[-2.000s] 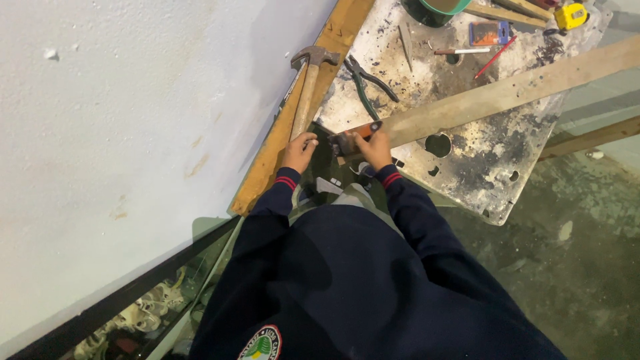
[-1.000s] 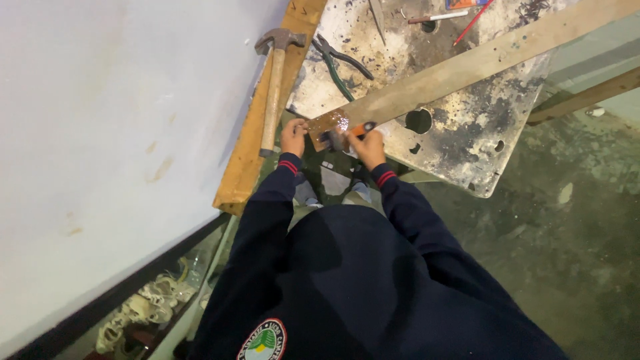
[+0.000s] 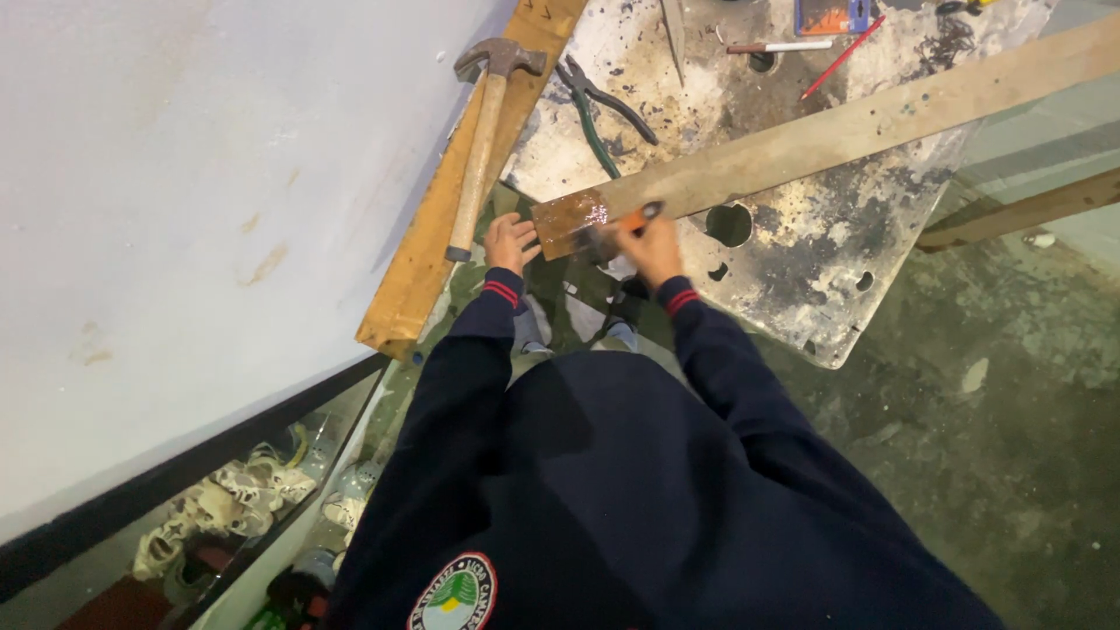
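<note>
A long wooden board lies across the paint-stained table, its near end jutting past the edge. That end is brown, wet and shiny. My right hand grips a paintbrush with an orange and black handle; its blurred bristle end is over the wet part. My left hand is at the board's end, fingers apart, its fingertips close to the end edge; whether they touch it is unclear.
A claw hammer lies on a wooden beam beside the pale wall. On the table are green-handled pliers, a red pencil, a brown-and-white marker and a pointed blade. The table has several holes.
The brush has moved from the board's very end, two seconds ago, onto its top face. More of the wet brown end shows now. The view has shifted.
</note>
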